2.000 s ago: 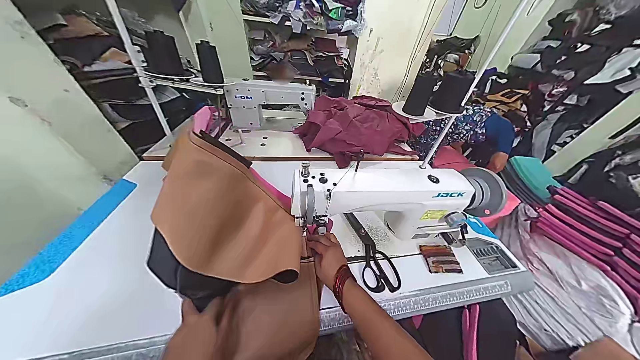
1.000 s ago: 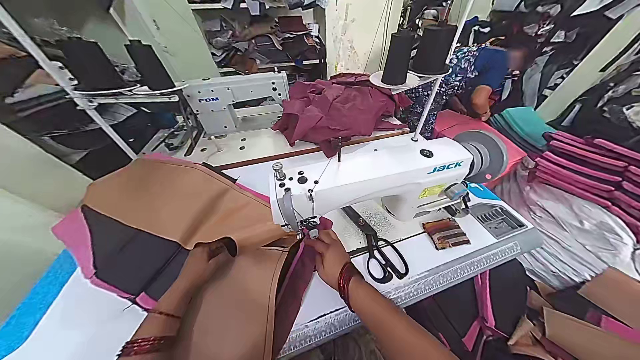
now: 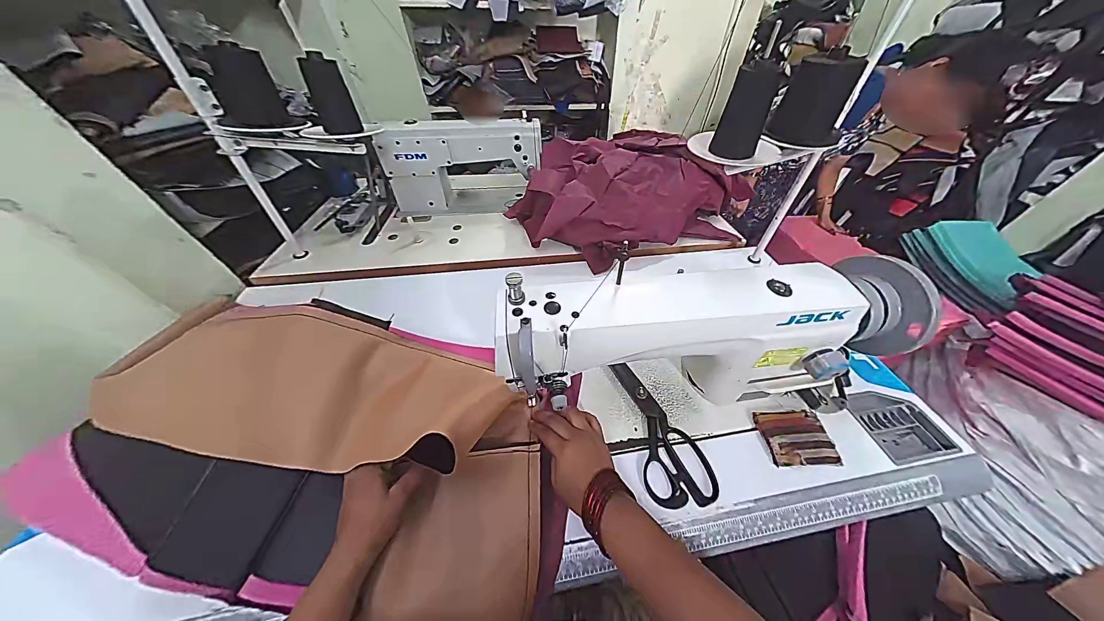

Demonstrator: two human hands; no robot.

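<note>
Tan leather-like panels [image 3: 293, 388] with black and pink backing lie across the left of the sewing table and run under the needle of a white Jack sewing machine [image 3: 690, 319]. My left hand [image 3: 379, 500] grips the folded edge of the tan panel, its fingertips partly hidden under the fold. Just in front of the presser foot, my right hand [image 3: 573, 453] presses the material by the seam, fingers flat on it. A maroon strip [image 3: 552, 535] runs beneath that hand. Black-handled scissors [image 3: 668, 448] rest on the machine bed, right of my right hand.
A striped fabric swatch [image 3: 795, 438] lies near the machine's base. Behind stand a second sewing machine [image 3: 461, 164], crumpled maroon material [image 3: 630, 190] and black thread cones [image 3: 746, 112]. At right are stacked pink-edged pieces [image 3: 1052, 345], teal pieces [image 3: 970, 259] and another person [image 3: 923, 112] holding material.
The tan panel, raised two seconds ago, now lies lower and spread to the left. My right hand stays by the needle. The other person, bent down earlier, now holds up dark material.
</note>
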